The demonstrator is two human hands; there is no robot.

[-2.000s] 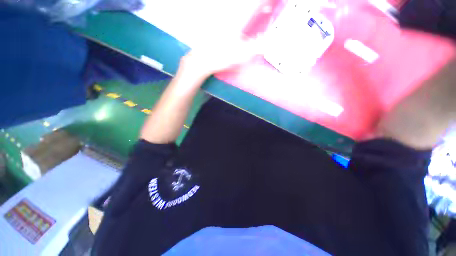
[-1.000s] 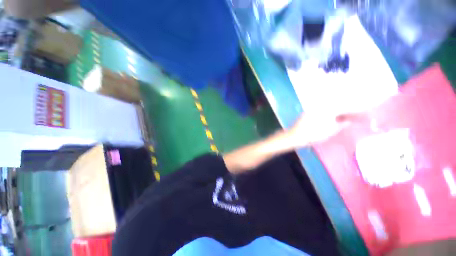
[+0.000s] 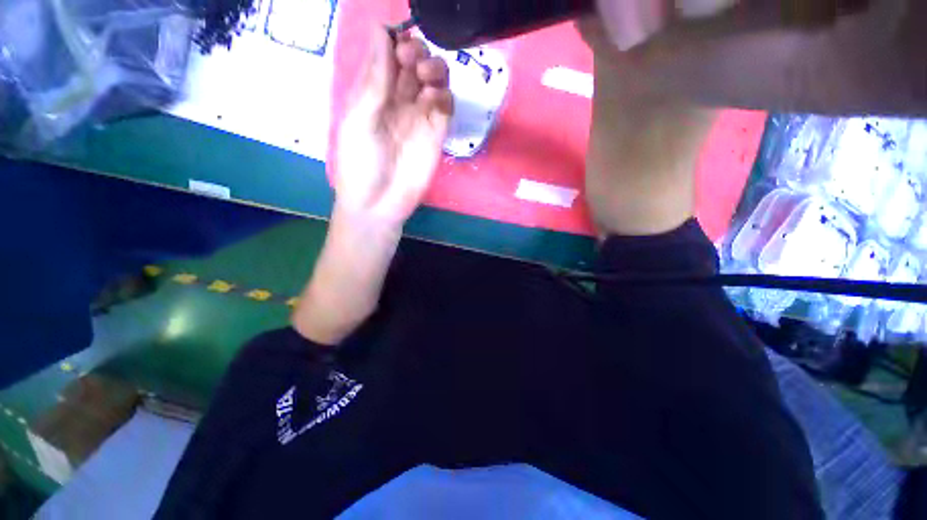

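Observation:
My right hand point(image 3: 671, 51), large and partly cut off at the top right, is closed around the black electric screwdriver point(image 3: 488, 18). Its thin bit point(image 3: 404, 25) points left. My left hand point(image 3: 389, 132) is palm up over the mat's left part, fingers curled, with thumb and fingertips at the bit; whether they pinch a screw is too small to tell. A white housing point(image 3: 476, 102) with small dark holes and a dark printed mark lies on the red mat point(image 3: 539, 122), partly hidden by my left hand and the screwdriver.
White sheet point(image 3: 259, 96) with a printed square and a dark screw pile point(image 3: 219, 22) is left of the mat. Clear bags point(image 3: 91, 61) lie far left. White housings point(image 3: 808, 239) on clear plastic are at right. White tape strips point(image 3: 547, 192) are on the mat. A black cord point(image 3: 813, 285) crosses at right.
The view has swung back toward the mat from the left. My left hand has come up to the bit. The screwdriver and my right hand now show at the top.

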